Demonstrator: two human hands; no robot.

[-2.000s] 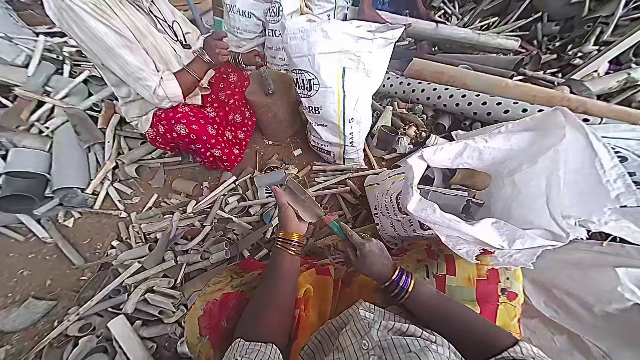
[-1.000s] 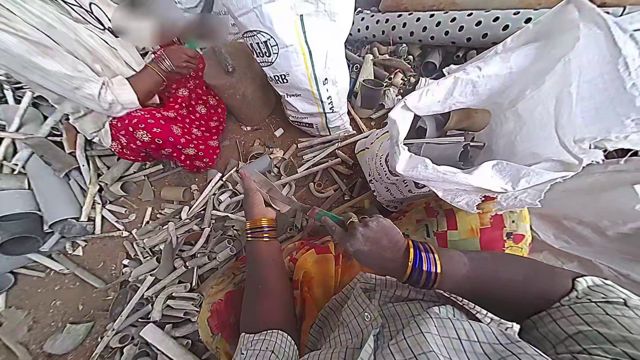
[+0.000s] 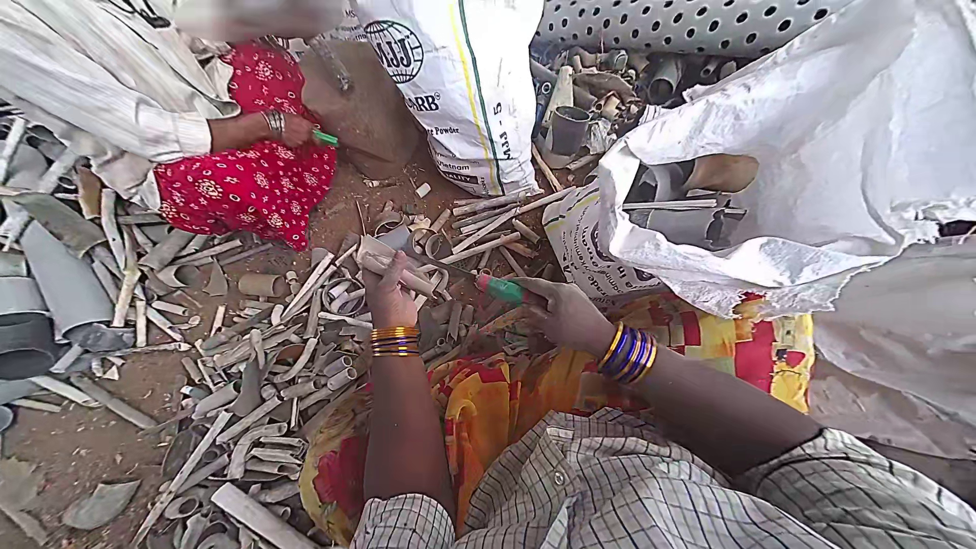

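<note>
My left hand (image 3: 391, 293), with yellow bangles at the wrist, holds a pale piece of cut plastic pipe (image 3: 396, 267) above the scrap heap. To its right, my right hand (image 3: 568, 313) grips the green and pink handle (image 3: 501, 290) of a knife-like tool. The tool's thin dark blade points left toward the pipe piece; whether it touches is unclear. Many grey and whitish plastic pipe offcuts (image 3: 267, 450) lie below and left of my hands.
An open white woven sack (image 3: 808, 152) with pipe pieces stands at right. Behind are an upright printed sack (image 3: 488, 91) and a perforated white pipe (image 3: 671, 27). At upper left a person in red patterned cloth holds a green-handled tool (image 3: 325, 138).
The piece in my left hand now looks paler and is held differently, and the blade has come away to its right. The other person's hand has lowered. The view has tilted down.
</note>
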